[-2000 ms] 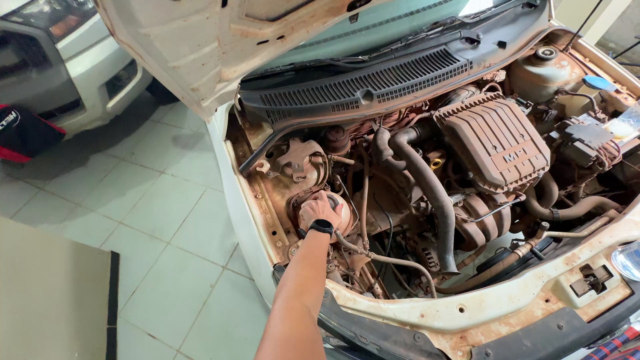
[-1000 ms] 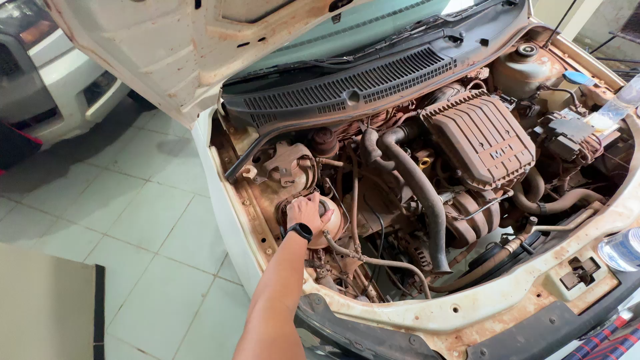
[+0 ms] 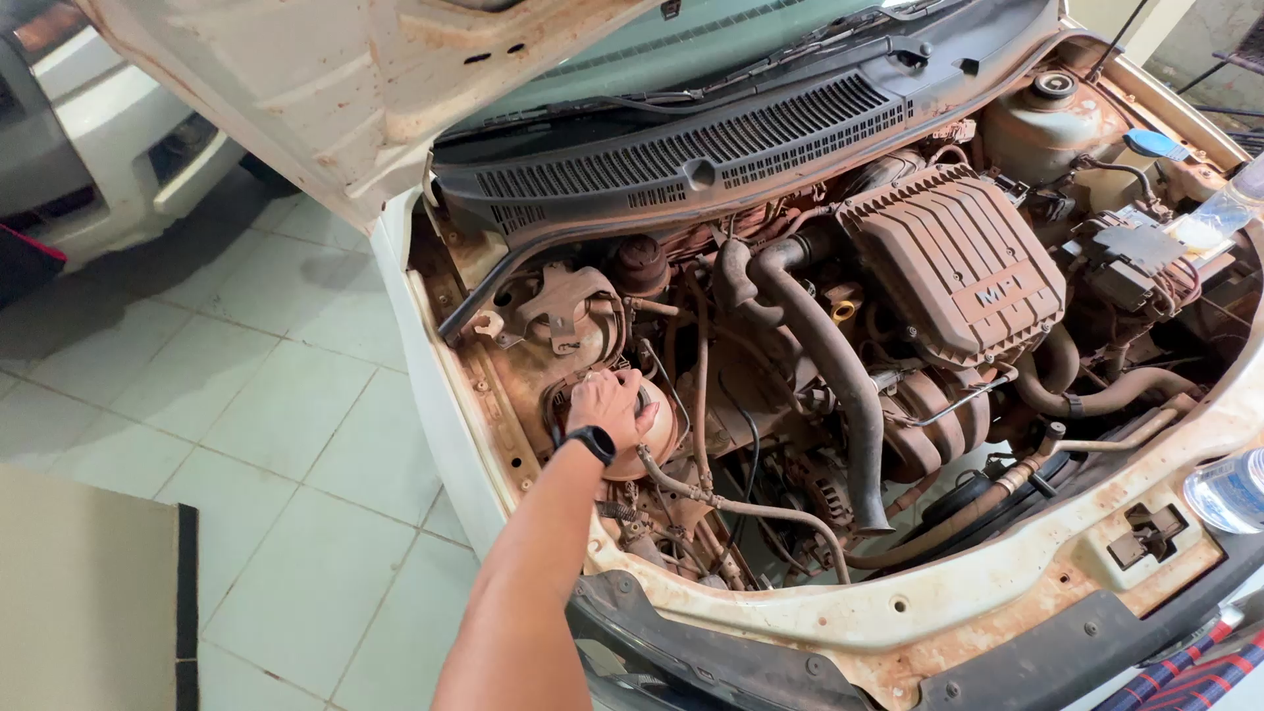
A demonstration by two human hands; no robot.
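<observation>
My left hand (image 3: 609, 407), with a black watch on its wrist, reaches into the engine bay from the front. Its fingers curl over the dark cap (image 3: 644, 400) on top of a round, dusty fluid reservoir (image 3: 664, 434), and the thumb lies on the right side. The hand covers most of the cap. A rubber hose (image 3: 750, 509) runs from beside the reservoir toward the front of the bay. Behind the hand is a dusty metal bracket (image 3: 565, 301) on the strut tower. My right hand is out of view.
The raised hood (image 3: 296, 89) hangs over the upper left. A ribbed engine cover (image 3: 953, 262) and a thick air hose (image 3: 839, 385) lie to the right. One plastic bottle (image 3: 1229, 491) stands on the front edge, another (image 3: 1220, 217) near the battery. Striped fabric (image 3: 1185, 667) shows at lower right.
My left hand has stayed at the top of the reservoir, while its fingers have shifted their pose around the cap.
</observation>
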